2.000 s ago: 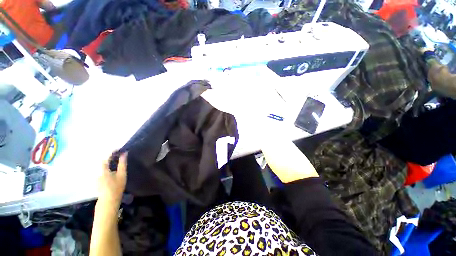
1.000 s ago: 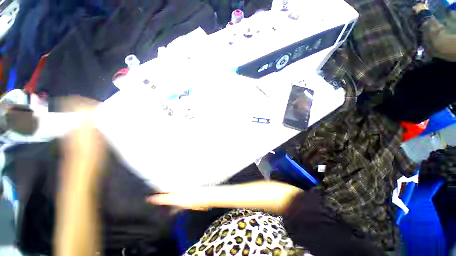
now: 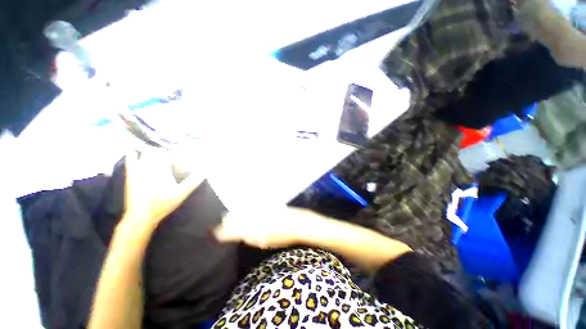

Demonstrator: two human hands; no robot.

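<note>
The dark garment piece (image 3: 193,257) lies over the table's left front and hangs towards my lap. My left hand (image 3: 151,186) holds its upper part just below the presser foot and needle area (image 3: 148,128); glare washes out the fingertips. My right hand (image 3: 250,226) is blurred, with its fingertips at the cloth's right edge; whether it grips the cloth cannot be told. The white sewing machine (image 3: 225,45) is overexposed, with a black control panel (image 3: 347,35) on its head.
A smartphone (image 3: 355,115) lies right on the table, with small thread snips (image 3: 308,135) left of it. Plaid garments (image 3: 417,173) heap at right. A blue bin (image 3: 485,231) with a white strip stands lower right. Another person's forearm (image 3: 556,32) shows top right.
The view has shifted closer to the needle area. My left hand has moved from the far left to near the needle with the dark cloth. My right hand remains near the cloth at the front.
</note>
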